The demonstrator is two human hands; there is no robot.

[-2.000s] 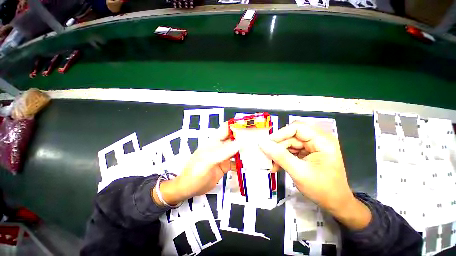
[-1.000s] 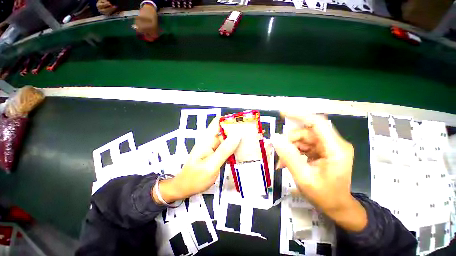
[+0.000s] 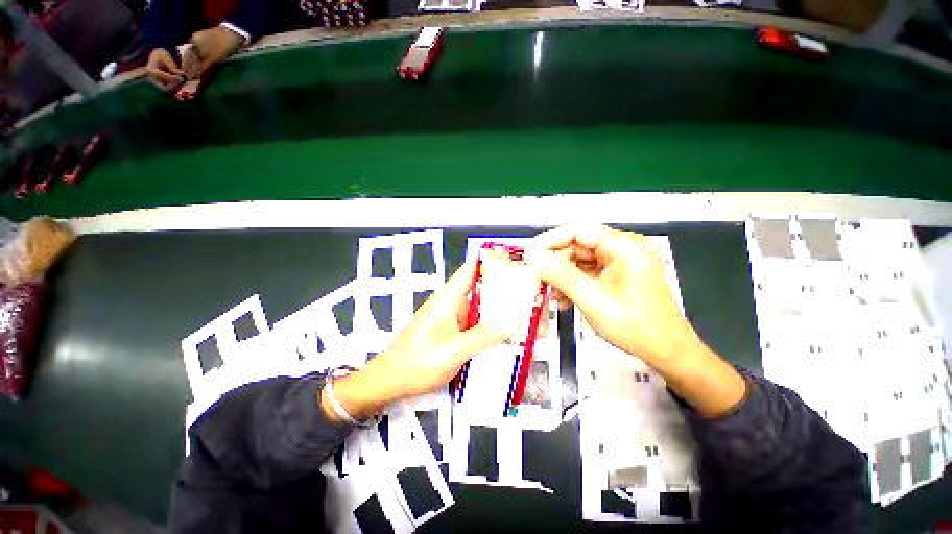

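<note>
The red product body [image 3: 532, 349] is held in the middle of the view, over the white sheets, its far end tilted between my hands. A pale surface or piece covers its upper middle; overexposure hides the detail. My left hand [image 3: 423, 339] grips its left side, with the thumb lying over the pale face. My right hand [image 3: 611, 287] has its fingertips pinched at the body's upper right corner; whether they hold a small piece, I cannot tell. The working sheet stack [image 3: 626, 417] lies under and beside my right forearm.
Empty die-cut frames [image 3: 402, 261] overlap at left. The full sheet stack [image 3: 835, 344] is at far right. Beyond the pale rail [image 3: 313, 212], the green belt [image 3: 501, 156] carries red units [image 3: 421, 54]. Another person's hands [image 3: 196, 57] hold a unit at upper left. Bagged parts [image 3: 19, 323] are at far left.
My right hand has come back to the red body's upper end from slightly right. The orange end no longer shows. Belt units have shifted left, and the other person's hands are further left.
</note>
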